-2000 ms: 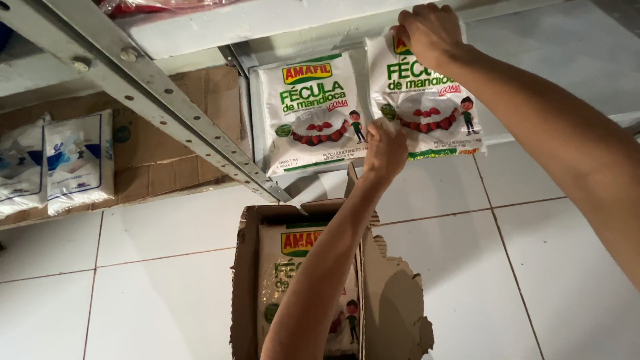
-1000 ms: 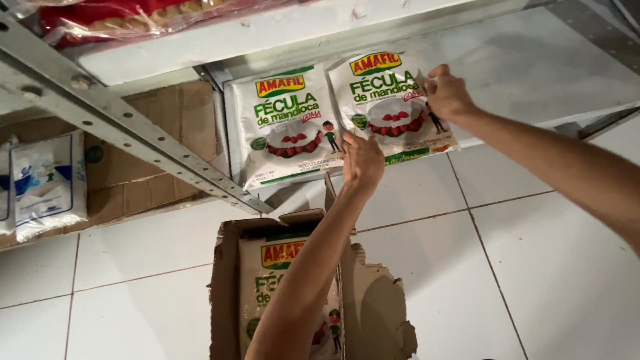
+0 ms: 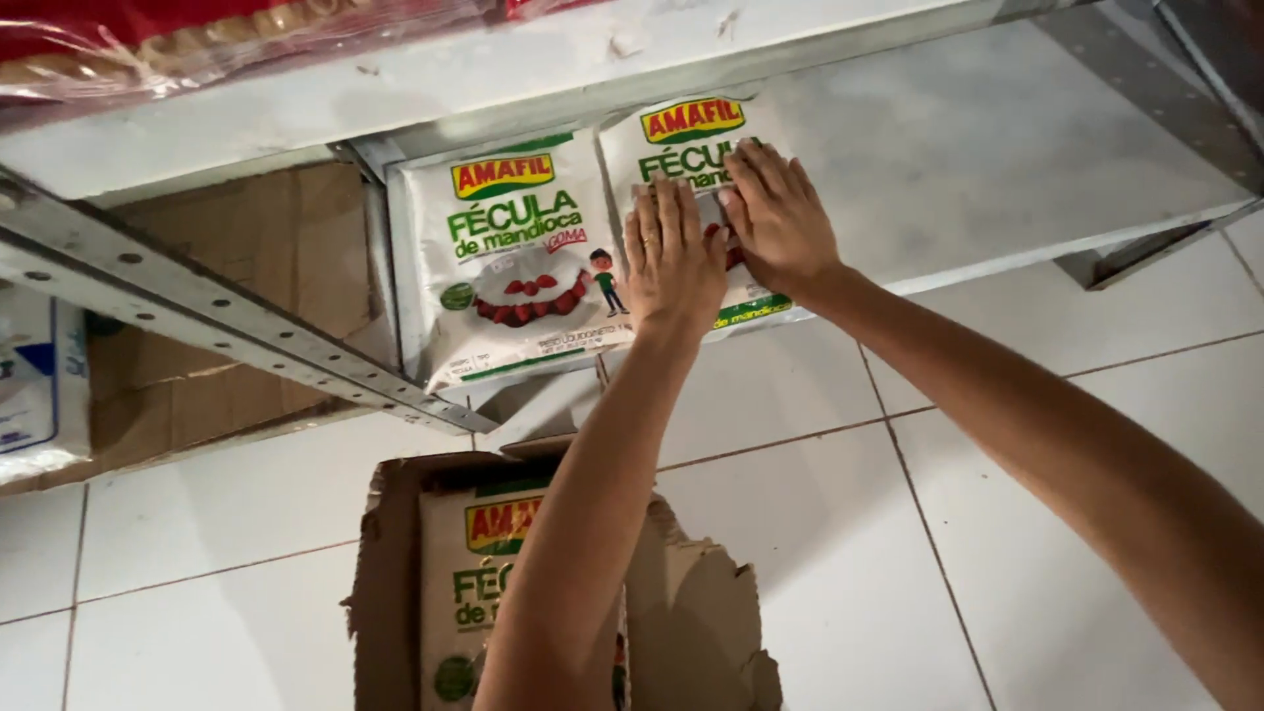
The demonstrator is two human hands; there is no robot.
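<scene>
Two plastic bags of Amafil cassava starch lie face up side by side on a low metal shelf. My left hand rests flat on the right bag, near its left edge, beside the left bag. Flat on the same right bag is my right hand, its fingers pointing up over the printed front. Neither hand grips anything. Below, a torn cardboard box on the floor holds another starch bag, partly hidden by my left forearm.
A perforated metal shelf post slants at the left. Beyond it, a white and blue package lies on cardboard. The bare grey shelf surface extends right of the bags. An upper shelf edge carries red plastic-wrapped packages.
My right hand has moved from the right bag's edge onto its front, and my left hand has also come onto it. Earlier, both hands were at the bag's edges.
</scene>
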